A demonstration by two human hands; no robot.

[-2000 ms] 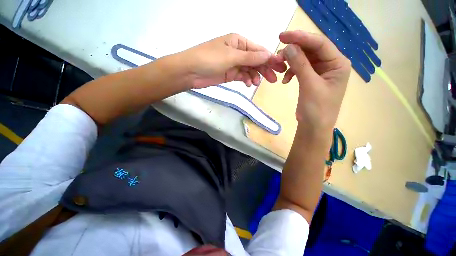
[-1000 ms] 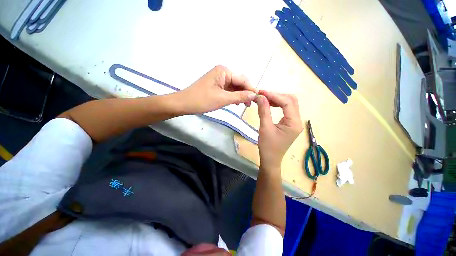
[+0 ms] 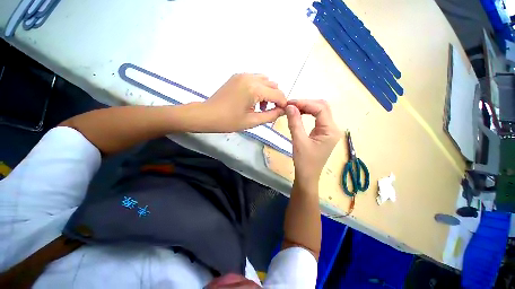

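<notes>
My left hand (image 3: 240,104) and my right hand (image 3: 310,132) meet at the fingertips above a strap piece (image 3: 152,83). Thumb and forefinger of each hand are pinched together. Anything between the fingertips is too small to make out. The strap piece lies wrong side up near the table's front edge, with a white centre and grey-blue rim. Its round left end shows; its middle is hidden under my left hand and forearm, and its right end passes behind my right hand.
Navy dotted straps (image 3: 358,53) lie fanned at the upper right. Green-handled scissors (image 3: 354,172) and a crumpled white scrap (image 3: 386,189) lie right of my right hand. More strap pieces (image 3: 35,14) lie far left. A grey oval object (image 3: 446,219) lies far right.
Since two seconds ago both hands have come lower and my right hand has moved left, uncovering the scissors. Over the last second the hands have stayed nearly in place, fingertips together.
</notes>
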